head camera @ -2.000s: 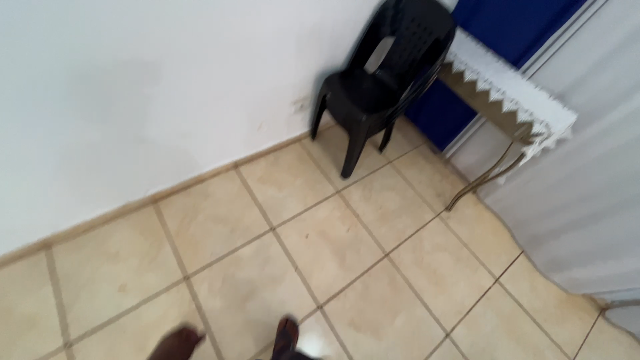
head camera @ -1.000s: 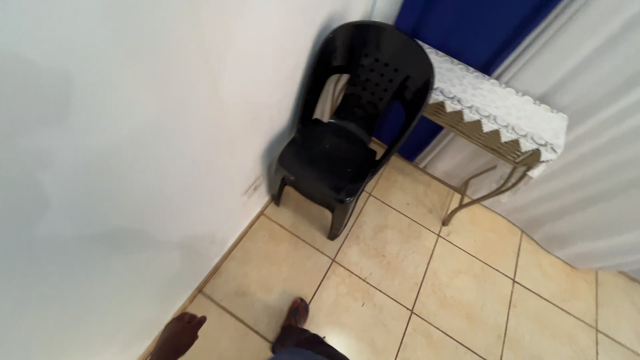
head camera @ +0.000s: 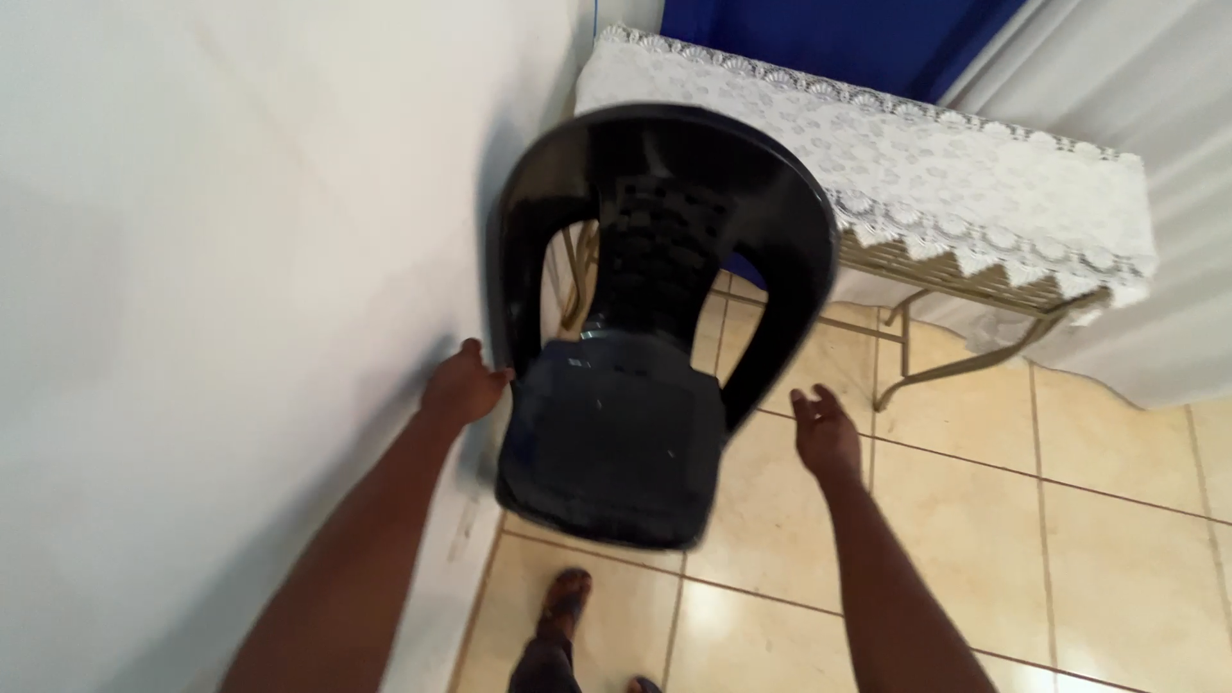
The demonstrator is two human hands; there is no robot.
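A black plastic chair (head camera: pixel 616 433) stands close to the white wall, its perforated backrest toward the far side and its seat facing me. My left hand (head camera: pixel 465 383) is between the wall and the chair, at the left edge of the chair near the seat; its fingertips meet the chair's outline, but whether they touch it I cannot tell. To the right of the chair, my right hand (head camera: pixel 826 433) hangs over the floor with its fingers apart, holding nothing and separated from the chair by a gap.
Behind the chair stands a metal-framed table (head camera: pixel 962 279) under a white lace tablecloth (head camera: pixel 866 144). A blue curtain (head camera: pixel 818 38) and a white curtain (head camera: pixel 1116 77) hang behind it. The white wall (head camera: pixel 241 241) runs along the left. My feet are on the tiled floor (head camera: pixel 962 520).
My view has come much closer to the chair and table. Both arms now reach forward on either side of the chair; one second ago only one hand showed, low at the left.
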